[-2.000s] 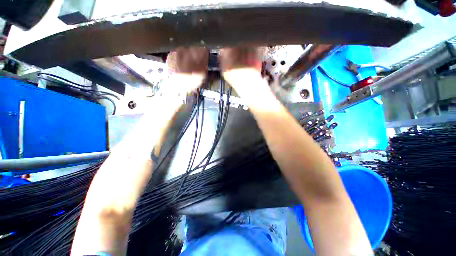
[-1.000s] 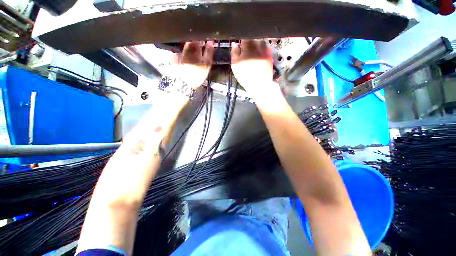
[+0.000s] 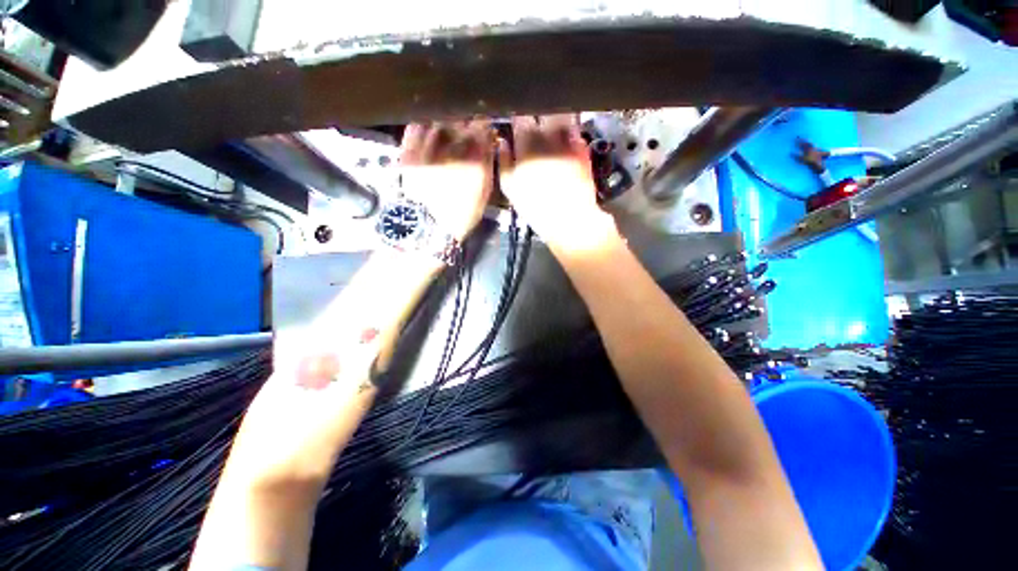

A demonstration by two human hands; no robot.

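My left hand [image 3: 449, 162] and my right hand [image 3: 547, 156] lie side by side, backs up, over the mould under the press head [image 3: 514, 69]. The fingertips are partly hidden by the press head's edge, so what they touch or hold cannot be seen. A dark part of the mould [image 3: 610, 176] shows beside my right hand. Several black cables [image 3: 455, 323] run from between and below my hands down across the grey machine table [image 3: 318, 292] to a thick black cable bundle [image 3: 480, 404]. Silver-tipped connector ends [image 3: 720, 292] fan out at the bundle's right end.
Shiny tie bars stand left [image 3: 318, 170] and right [image 3: 714, 151] of the mould. A blue bucket [image 3: 832, 468] is at lower right, beside a hanging black cable mass [image 3: 960, 413]. A blue side tray [image 3: 820, 279] is at right. A grey rail [image 3: 134, 352] and blue panel [image 3: 167, 268] are at left.
Both hands were apart with a dark block between them; now they are closer together and flatter over the mould. My left wrist has turned so its watch faces up.
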